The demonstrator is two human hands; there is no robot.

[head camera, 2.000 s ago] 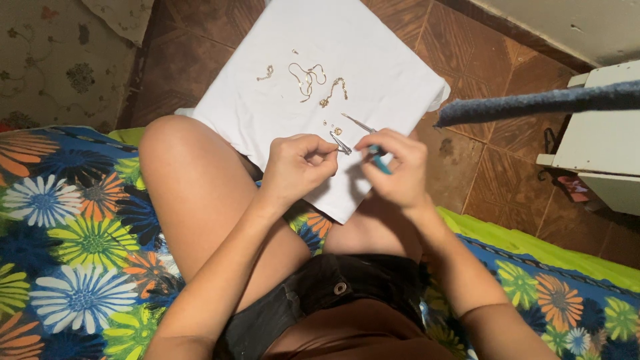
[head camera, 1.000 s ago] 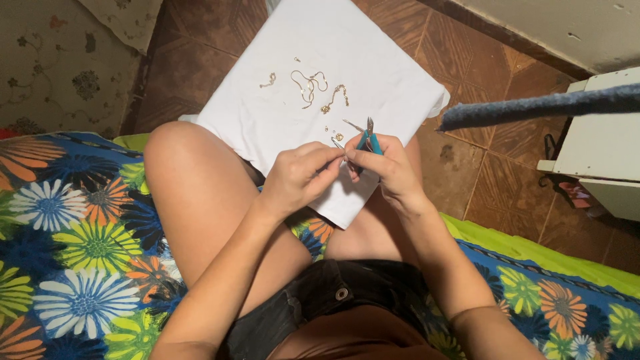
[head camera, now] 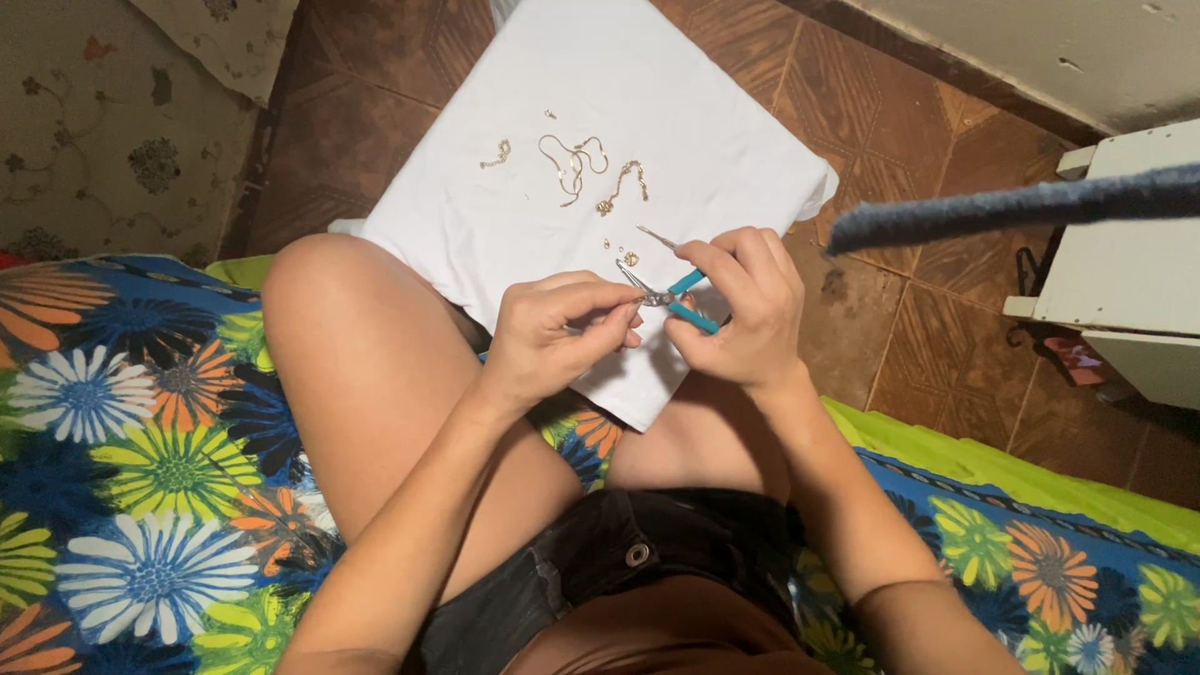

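Observation:
My right hand (head camera: 745, 305) holds jewelry pliers (head camera: 692, 316) with teal handles, their jaws parted and pointing left. A pointed metal tool (head camera: 656, 236), perhaps tweezers, also sticks out from its fingers. My left hand (head camera: 567, 328) pinches something too small to tell, right at the plier jaws. Just beyond the jaws, a small round gold piece (head camera: 631, 258) and tiny bits lie on a white cloth (head camera: 450, 197). Farther up the cloth are a thin gold chain (head camera: 574, 164), a thicker gold chain with a charm (head camera: 639, 178), and a short chain (head camera: 497, 155).
The cloth covers a flat surface by my knees. Under me spreads a flowered cover (head camera: 159, 469). A dark fuzzy bar (head camera: 1012, 206) juts in from the right, above the tiled floor (head camera: 844, 103). White furniture (head camera: 1125, 234) stands at the right.
Two seconds ago the plier jaws were not plainly seen at my fingers; now they lie parted beside my left fingertips. One second ago the pliers stood more upright; they now point left.

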